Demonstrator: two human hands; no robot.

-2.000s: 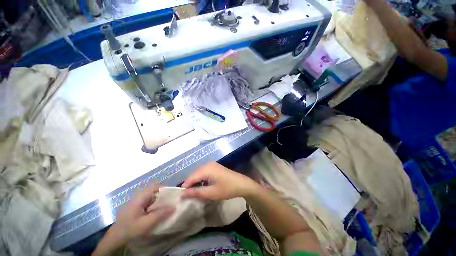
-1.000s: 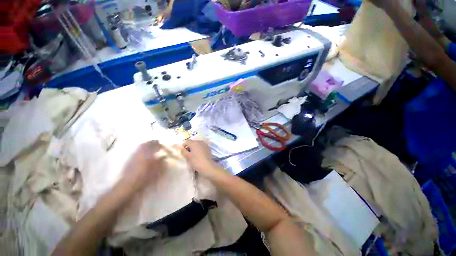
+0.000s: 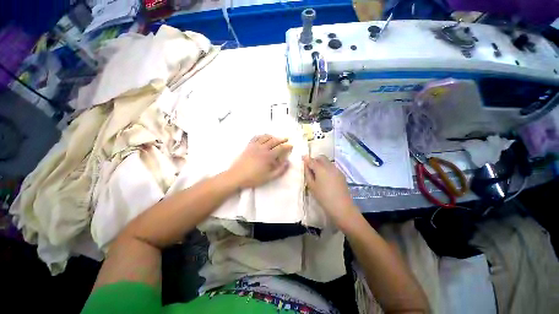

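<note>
A cream garment panel [image 3: 269,202] lies on the white table in front of the needle, its lower part hanging over the front edge. My left hand [image 3: 265,160] lies on the panel with bent fingers, pressing it down left of the seam edge. My right hand [image 3: 325,181] pinches the panel's right edge just below the presser foot. The white sewing machine [image 3: 368,67] has its needle and presser foot [image 3: 308,118] just beyond my hands, at the top of that edge. Whether the needle is in the cloth cannot be told.
A big cream pile [image 3: 135,129] lies at left. Right of the needle are a paper sheet [image 3: 392,162], a blue-green slim tool [image 3: 365,149], greyish-lilac threads and red-orange scissors [image 3: 442,181]. Cream cloth [image 3: 515,257] hangs below the table at right.
The view has turned left. My hands have moved from the table's front edge up to the needle area with the cloth, which now lies flat; my left hand rests on it.
</note>
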